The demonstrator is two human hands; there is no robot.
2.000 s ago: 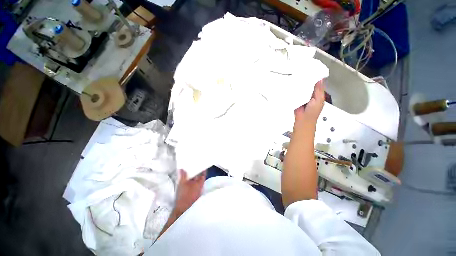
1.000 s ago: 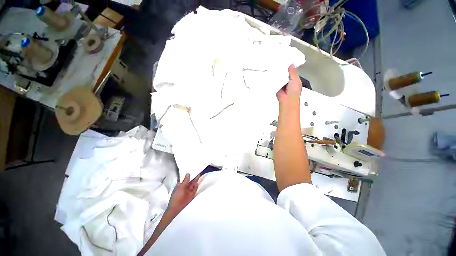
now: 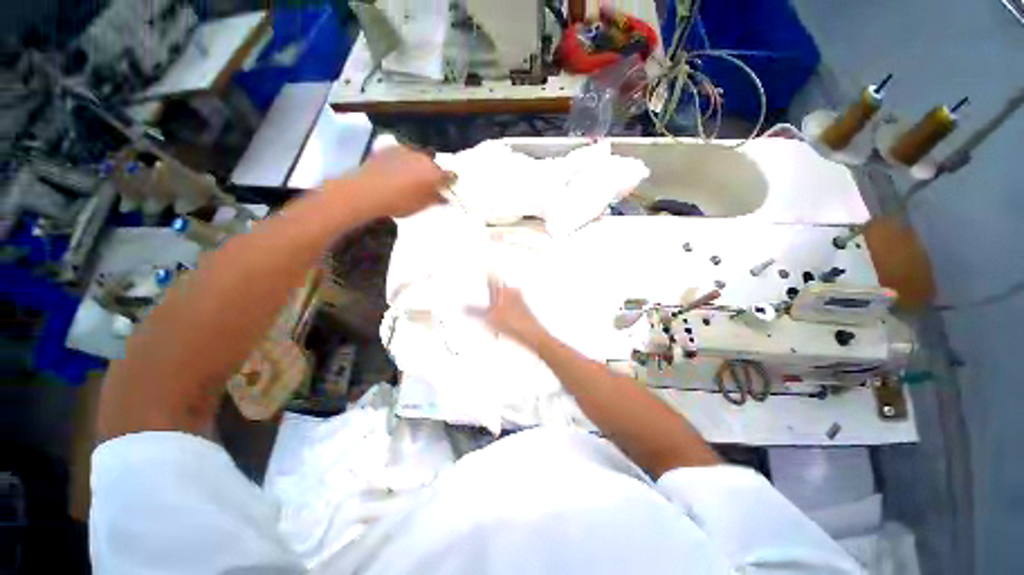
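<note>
A heap of white garment panels (image 3: 449,264) lies on the left part of the machine table (image 3: 719,421). My left hand (image 3: 413,180) is at the heap's far left edge with its fingers closed on the cloth. My right hand (image 3: 508,312) lies on the middle of the heap; its fingertips are blurred against the white, so its hold cannot be told. The sewing machine (image 3: 741,335) stands right of the heap. Snips with looped dark green handles (image 3: 743,382) lie on the machine.
A bundle of white pieces (image 3: 337,455) is left of my lap. Brown thread cones (image 3: 851,119) stand at the far right. Another machine table (image 3: 483,96) is beyond mine. A red item (image 3: 608,43) and loose pale cables (image 3: 710,99) are at the back.
My left hand has moved from the heap's near edge to its far left edge. My right hand has moved left from the heap's right edge onto its middle. The view has shifted.
</note>
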